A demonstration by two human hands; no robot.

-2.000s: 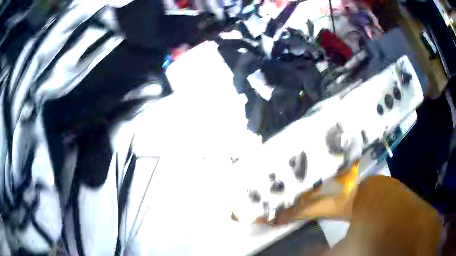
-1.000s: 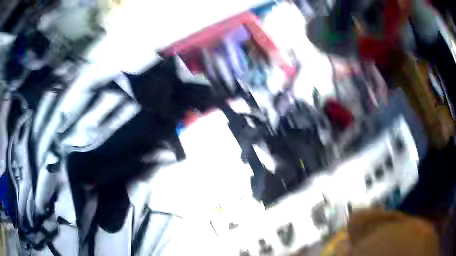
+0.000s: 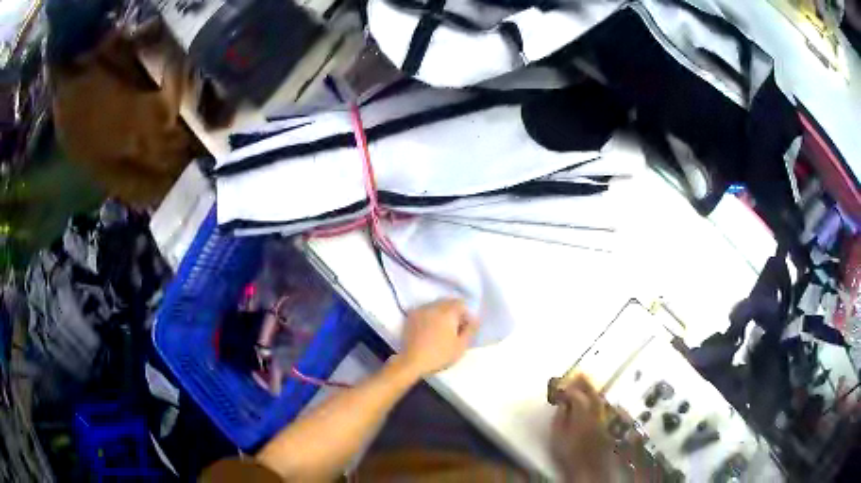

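A bundle of white pieces with black stripes [image 3: 453,146] lies on the white table, bound around by a pink-red tie [image 3: 363,156]. The loose ends of the tie run down to my left hand [image 3: 439,335]. This hand is closed in a fist over the table, near its front edge, and looks shut on the tie ends. My right hand [image 3: 581,415] is blurred and partly dark, beside the white sewing machine head [image 3: 675,401] at the lower right. I cannot tell whether it holds anything.
A blue lattice basket [image 3: 194,377] with a clear bag and pink strips stands below the table edge at left. A black box-like unit [image 3: 250,52] is at upper left. Black and white fabric [image 3: 699,104] is heaped behind the bundle. Dark scraps [image 3: 755,311] lie right.
The view has swung left, bringing the tied bundle and blue basket into sight. The machine now shows at lower right. Both hands are now in view, the left at the tie ends.
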